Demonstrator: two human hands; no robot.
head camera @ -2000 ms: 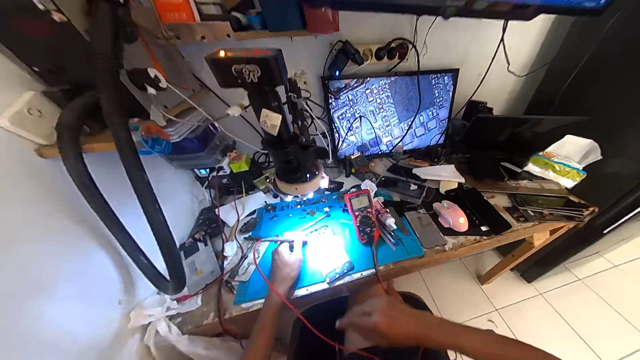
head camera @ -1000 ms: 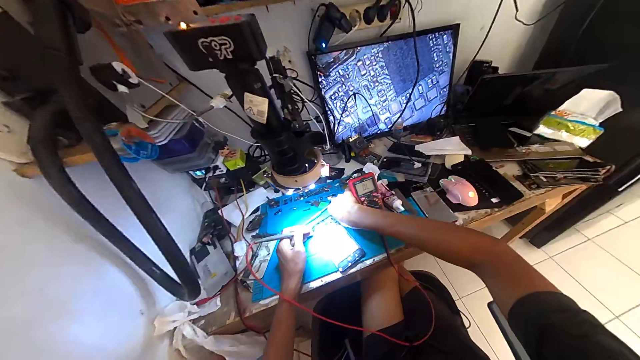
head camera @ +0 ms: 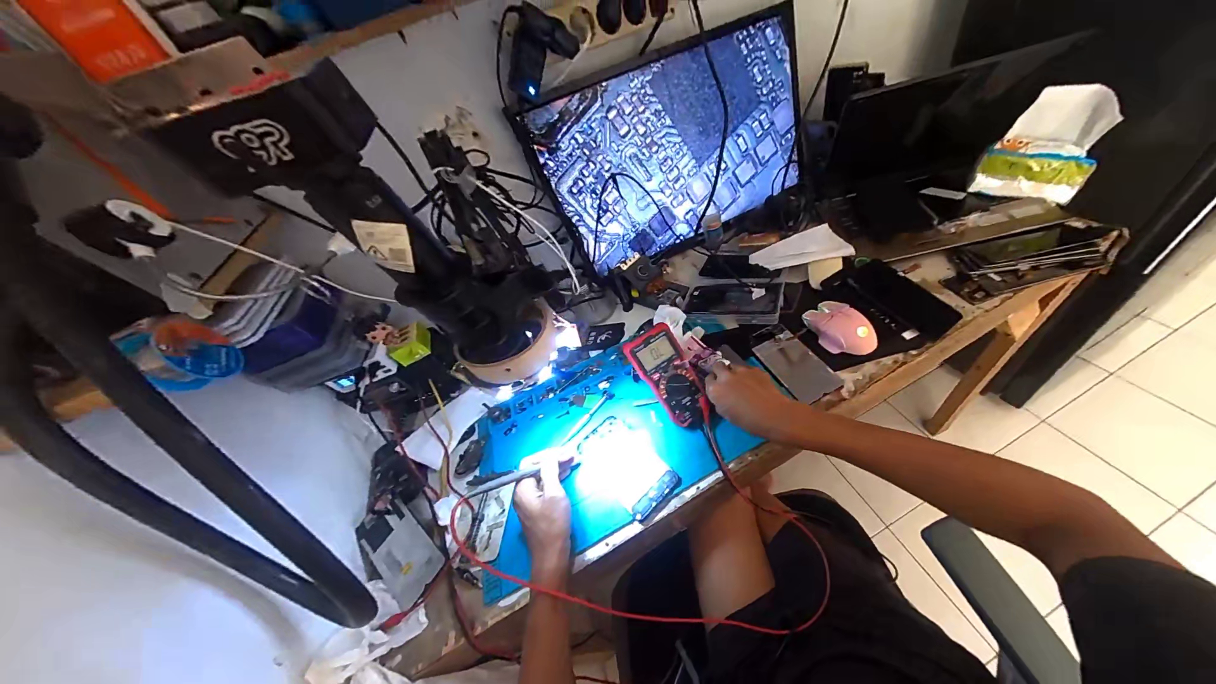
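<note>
My left hand [head camera: 545,503] holds grey tweezers or a thin pen-like tool [head camera: 508,478] at the left of the blue work mat [head camera: 513,560]; glare hides the detail. Beside it, under the microscope's ring light [head camera: 508,359], lies a brightly lit, washed-out object [head camera: 622,461]. My right hand [head camera: 746,399] is at the right side of the red multimeter [head camera: 670,378], its fingers on or by small items [head camera: 703,356] there that I cannot tell apart. A red test lead [head camera: 608,608] loops from the multimeter across my lap. A dark oblong part [head camera: 657,496] lies near the mat's front edge.
A monitor [head camera: 665,133] behind the mat shows a magnified circuit board. The microscope head [head camera: 380,209] hangs over the mat's back left. A pink mouse [head camera: 842,329], a flat grey panel [head camera: 796,367] and stacked phone parts [head camera: 1035,252] lie right. Black hoses [head camera: 190,456] cross the left side.
My right hand, low over my lap two seconds ago and over the lit mat one second ago, is now at the multimeter's right side. My left hand still holds the thin tool.
</note>
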